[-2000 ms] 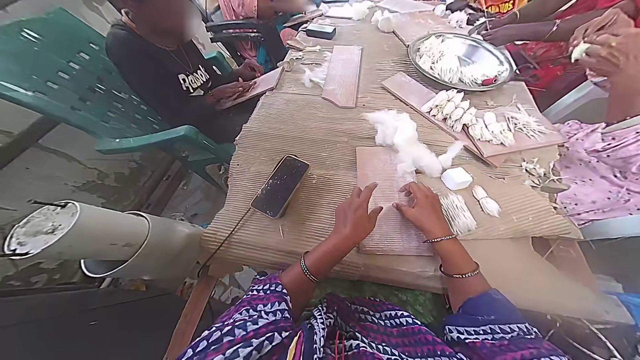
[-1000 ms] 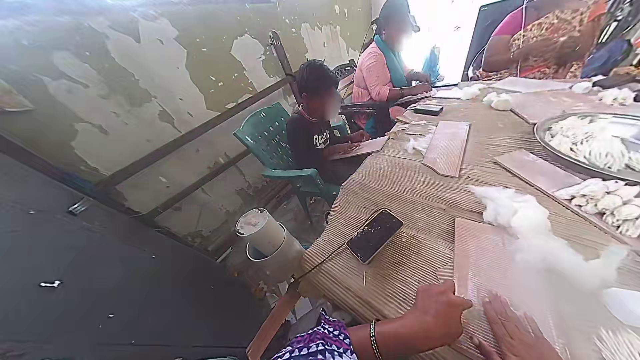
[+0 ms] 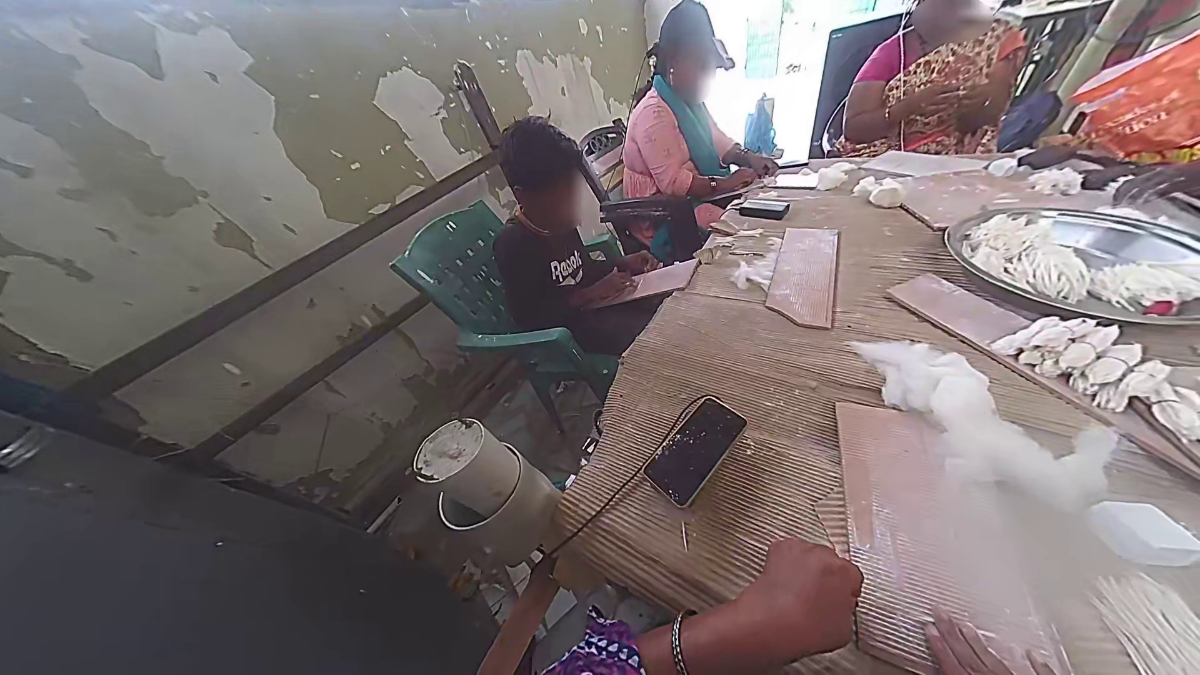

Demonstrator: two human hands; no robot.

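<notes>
My left hand (image 3: pixel 814 592), curled with the knuckles up, rests at the left edge of a pale ribbed board (image 3: pixel 900 525); whether its fingers hold anything is hidden. Only the fingers of my right hand (image 3: pixel 975 647) show, spread flat on the lower part of that board. Loose cotton wool (image 3: pixel 975 422) lies across the board's upper edge and beyond. A white block-like piece (image 3: pixel 1142 532) is to the board's right, with a bunch of thin white cotton wicks (image 3: pixel 1148 614) below it. Tied wick bundles (image 3: pixel 1097 361) lie on a second board (image 3: pixel 966 323).
A smartphone (image 3: pixel 696 452) with a cable lies left of my board on the corrugated table covering (image 3: pixel 750 366). A steel tray (image 3: pixel 966 246) of wicks stands at the right. Several people sit around the table, one in a green plastic chair (image 3: pixel 450 253). White buckets (image 3: pixel 492 487) stand beside the table.
The view has swung left and up since two seconds ago. My left hand, then spread on the board, is now curled at its left edge.
</notes>
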